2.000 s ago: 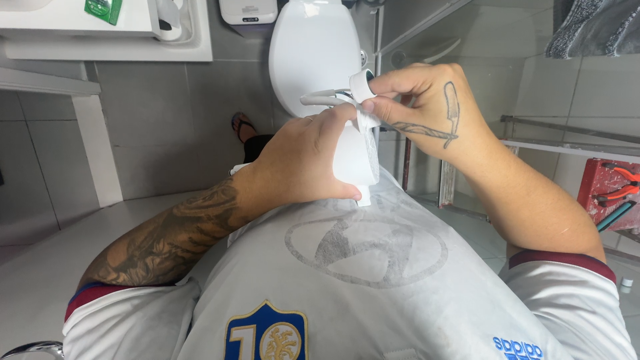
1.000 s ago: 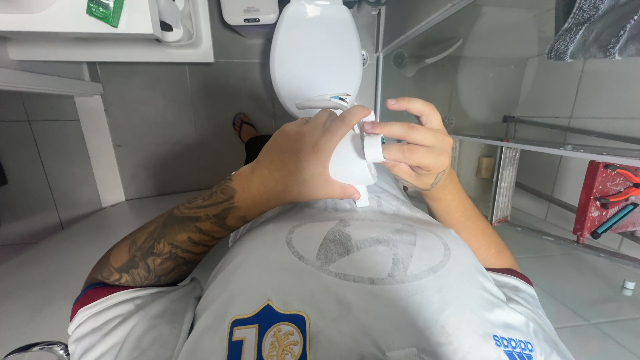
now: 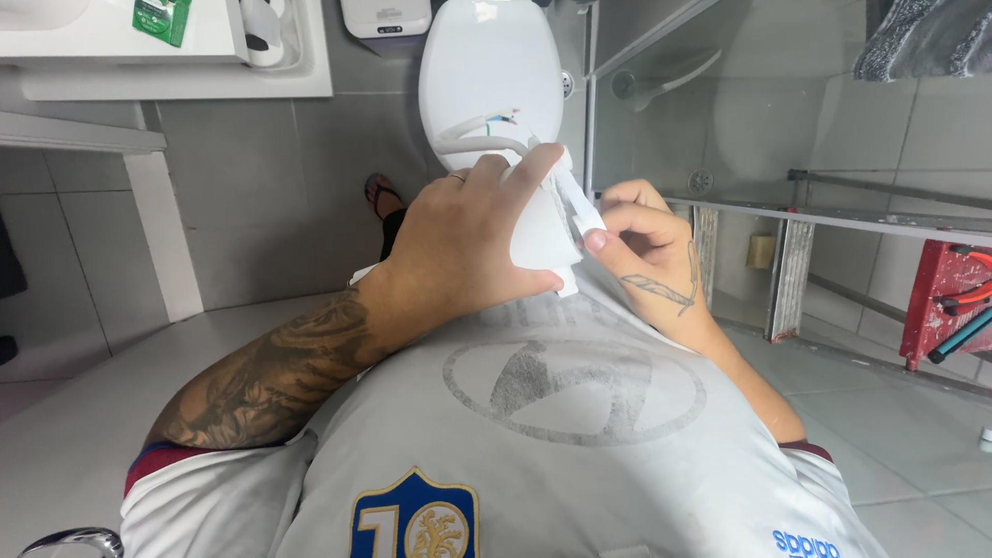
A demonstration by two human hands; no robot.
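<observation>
Close above my shirt, my left hand (image 3: 465,232) grips a white rounded plastic housing (image 3: 539,236), thumb at its lower edge and fingers over its top. A white cable (image 3: 480,144) with stripped, coloured wire ends reaches out beyond my fingers over the toilet lid. My right hand (image 3: 651,248) pinches a narrow white strip-like part (image 3: 577,201) between thumb and index finger along the housing's right side. Whether this part is joined to the housing cannot be told. My left palm hides much of the housing.
Beyond the hands is a closed white toilet lid (image 3: 492,70), with a white bin (image 3: 386,19) beside it. A washbasin cabinet (image 3: 124,39) stands at upper left. On the right, a metal stepladder (image 3: 790,271) stands by a glass panel, its red tray (image 3: 930,310) holding pliers and another tool.
My right hand, its fingers spread near a white ring-like part one second ago, now pinches the narrow part at the housing's side. My left hand has kept its hold.
</observation>
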